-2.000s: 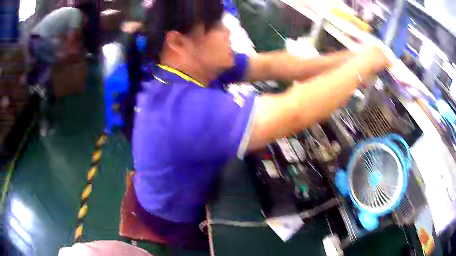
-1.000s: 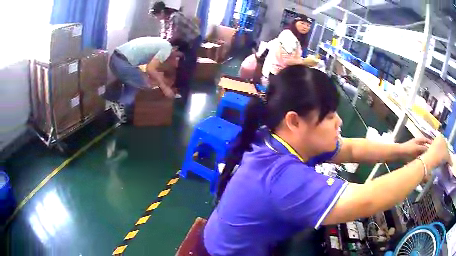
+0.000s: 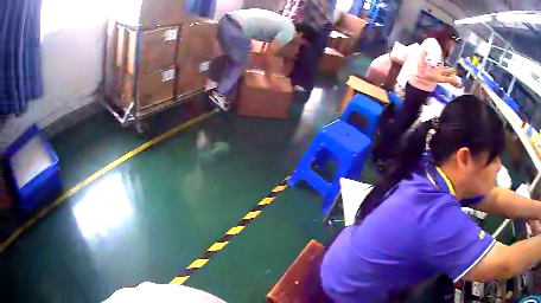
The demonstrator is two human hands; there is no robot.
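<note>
Neither of my hands is in the picture. Nearest in front of me, at the right, a person in a purple shirt (image 3: 409,242) sits on a reddish-brown wooden stool (image 3: 296,273), arms stretched toward the bench at the right edge. That person's hands are partly cut off by the edge, and what they touch cannot be told. A pale rounded shape (image 3: 163,294), blurred, shows at the bottom edge; I cannot tell what it is.
Blue plastic stools (image 3: 341,151) stand behind the seated person. A cart of cartons (image 3: 157,65) stands by the wall. A person bends over a brown carton (image 3: 265,94). A blue bin (image 3: 34,165) is at the left. Yellow-black tape (image 3: 234,229) crosses the green floor.
The view has swung left, so the seated person and bench sit further right and the blue bin shows. The seated person's arms are now lower, off the shelf edge.
</note>
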